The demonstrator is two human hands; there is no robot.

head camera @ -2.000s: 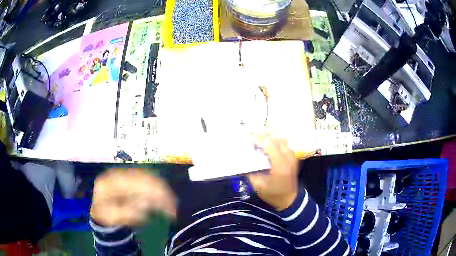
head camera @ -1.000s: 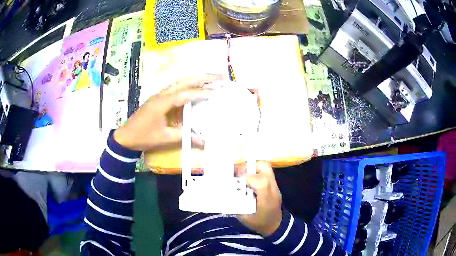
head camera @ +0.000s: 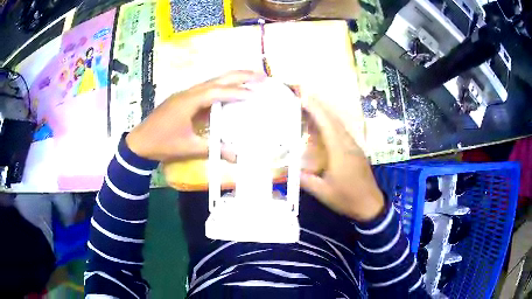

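Observation:
The white housing (head camera: pixel 255 175) lies over the near edge of the pale work pad (head camera: pixel 326 52), its round end on the pad and its flat crossbar towards my body. My left hand (head camera: pixel 192 120) holds the round end from the left, fingers over its top. My right hand (head camera: pixel 338 157) is around the round end from the right, thumb near the side bar. Thin dark red lead wires (head camera: pixel 264 49) run from the round end to the far side of the pad. The round end is overexposed, so its details are hidden.
Beyond the pad are a yellow parts tray (head camera: pixel 164 20) of small grey pieces and a clear round tub (head camera: pixel 280 8). A silver-grey fixture (head camera: pixel 426 35) with a black cylinder (head camera: pixel 455 64) stands right. A blue crate (head camera: pixel 466 169) with units is at lower right. Pink printed paper (head camera: pixel 81 52) lies left.
Both hands now hold the housing; two seconds ago my left hand was off it. My right hand has moved from the crossbar end up to the round end. The housing has turned lengthwise towards me.

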